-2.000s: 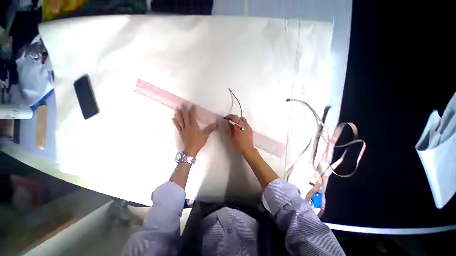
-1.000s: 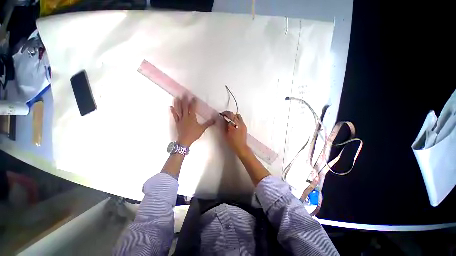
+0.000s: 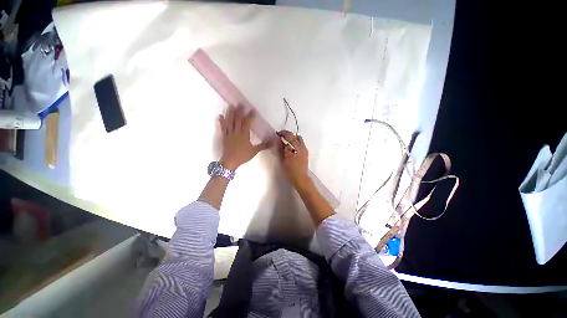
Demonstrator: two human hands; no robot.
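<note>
A clear pinkish ruler [image 3: 214, 77] lies diagonally on the off-white pattern paper [image 3: 143, 43]. My left hand [image 3: 237, 138] lies flat on the ruler's lower edge with its fingers spread, pressing on it and not gripping. My right hand [image 3: 295, 155] holds a thin pen [image 3: 288, 144] with its tip at the ruler's edge, close to my left thumb. My right hand and forearm hide part of the ruler. A thin dark curved line [image 3: 292, 114], perhaps a cord, shows just beyond my right hand. Faint pencil lines run along the paper's right side.
A looped tape measure [image 3: 442, 166] and a small blue object [image 3: 393, 246] lie at the paper's right edge. A black phone [image 3: 110, 103] lies on the left. Black fabric [image 3: 491, 81] with folded white material [image 3: 544, 202] is at right. A tan strip [image 3: 52, 140] is at far left.
The ruler has turned to a steeper slant, its far end moving away from me and its near end toward me. My hands have stayed near its middle, the right still holding the pen.
</note>
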